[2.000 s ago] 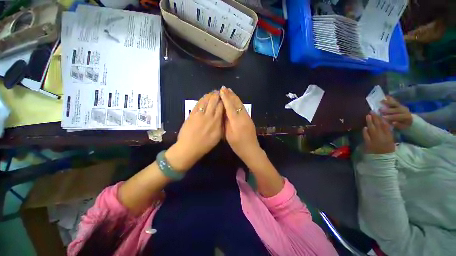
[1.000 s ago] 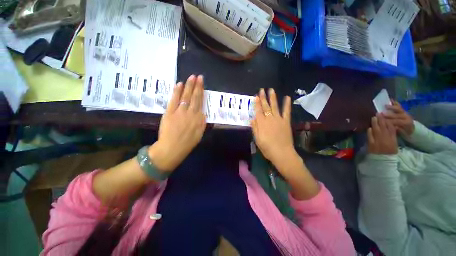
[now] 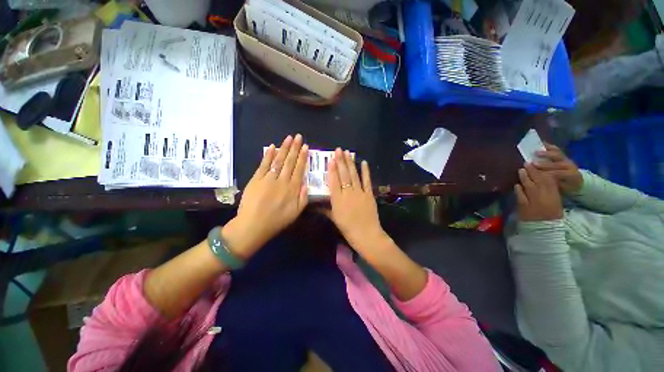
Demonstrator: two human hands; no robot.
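Observation:
A folded instruction sheet [image 3: 317,173], now a narrow printed strip, lies flat on the dark table near its front edge. My left hand [image 3: 274,190] lies flat over the strip's left part, fingers together. My right hand [image 3: 354,201] lies flat over its right part, fingers slightly spread. A short printed stretch with dark bars shows between the hands. The rest of the strip is mostly hidden under them. Neither hand grips it.
A stack of unfolded sheets [image 3: 169,109] lies left. A beige box [image 3: 295,62] and blue tote [image 3: 486,94] with folded leaflets stand beyond. Scrap paper [image 3: 435,153] lies right. Another person's hands [image 3: 544,184] hold a small paper at the far right.
My hands were together over the strip, then apart near its ends. Now they are closer together, with less of the strip showing between them. The camera view has shifted slightly.

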